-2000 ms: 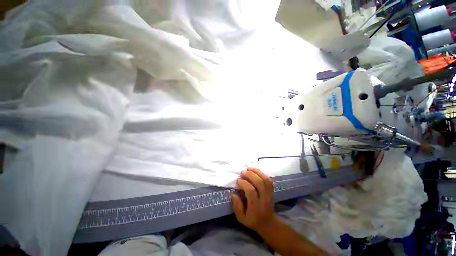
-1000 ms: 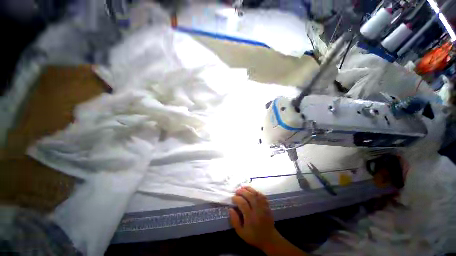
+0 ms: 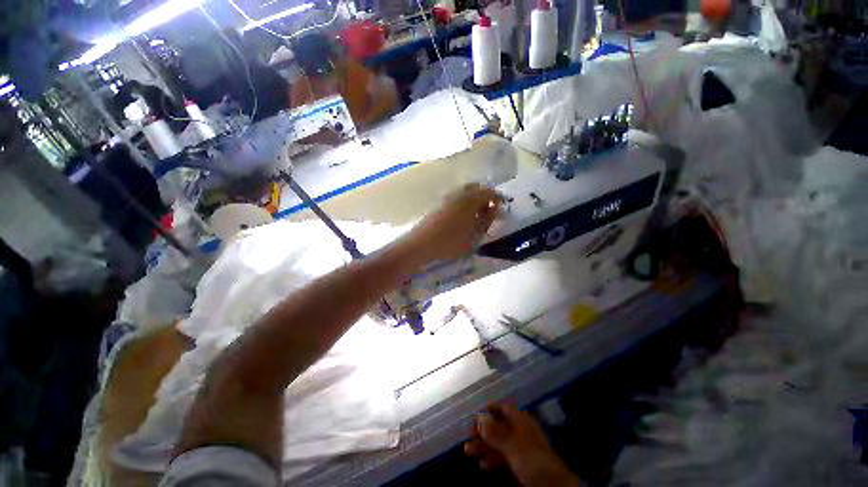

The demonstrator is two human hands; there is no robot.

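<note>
My left hand (image 3: 463, 221) is at the top of the sewing machine head (image 3: 581, 214), by the small thread guides. Its fingers are bent together, and whether they pinch a thread cannot be seen. My left forearm crosses over the white fabric (image 3: 333, 414) and hides part of the machine front. The fabric lies on the table left of the needle area, partly overexposed. My right hand (image 3: 514, 442) is off the front table edge, with fingers curled; nothing clear shows in it.
Snips (image 3: 531, 337), a small yellow piece (image 3: 581, 316) and dark-handled scissors (image 3: 643, 263) lie right of the needle. White cloth (image 3: 761, 409) is heaped at the right. Thread cones (image 3: 485, 52) stand behind. A person (image 3: 366, 86) is in the background.
The view has swung up and right to the machine. My left arm has come into view, reaching to the machine top. My right hand has left the fabric edge.
</note>
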